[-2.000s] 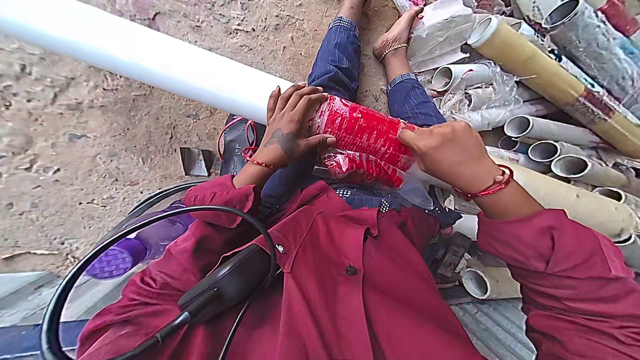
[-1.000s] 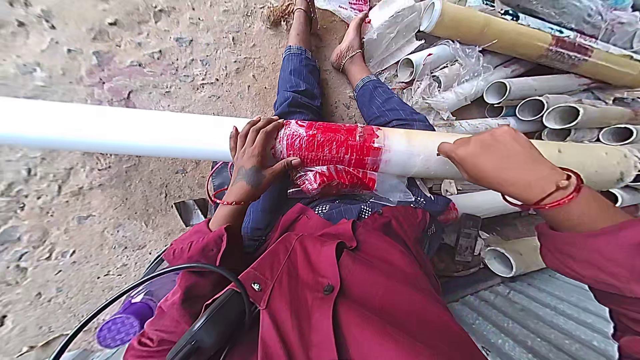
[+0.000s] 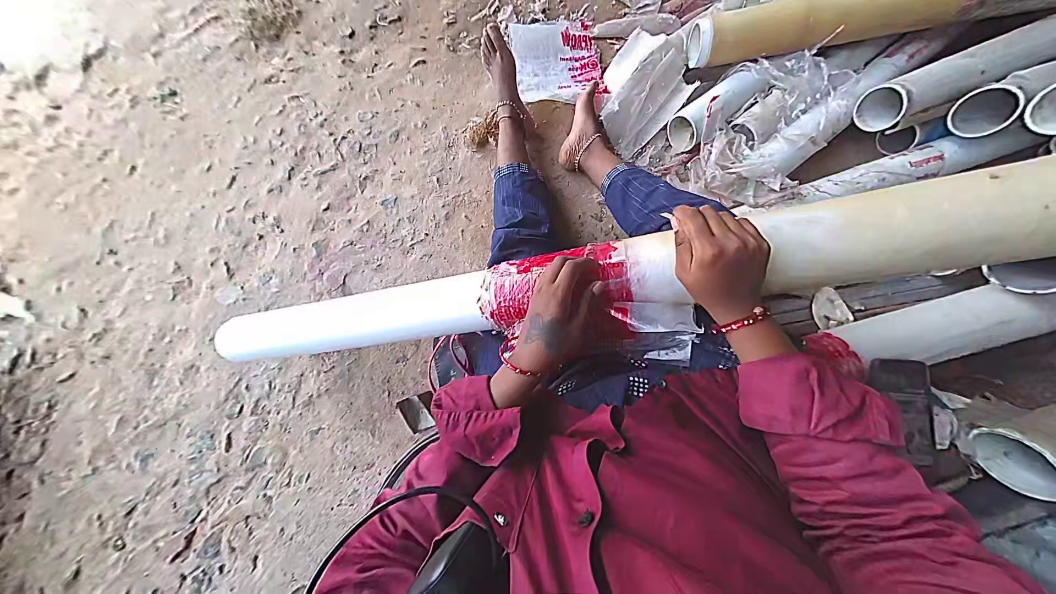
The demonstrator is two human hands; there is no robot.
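Observation:
A long pipe lies across the lap, its white part (image 3: pixel 355 318) ending at the left and its cream part (image 3: pixel 891 223) running out of view at the right. Red printed plastic film (image 3: pixel 507 293) is wrapped around the middle, with a clear flap (image 3: pixel 660 318) hanging below. My left hand (image 3: pixel 565 305) rests on the red film with its fingers curled over it. To the right of the film, my right hand (image 3: pixel 719 257) is closed over the top of the cream part; a small pale tip shows by its thumb. The fingers' undersides are hidden.
Several used pipes (image 3: pixel 973 70) are piled at the right, tangled with clear plastic film (image 3: pixel 742 144). A printed white plastic sheet (image 3: pixel 554 62) lies on the dirt ground (image 3: pixel 206 206) by the bare feet. A black cable (image 3: pixel 412 492) loops beside the shirt.
My right hand has moved from the red film onto the pipe's cream part. My left hand has shifted from the film's left edge to its middle. The pipe's left end has come into view.

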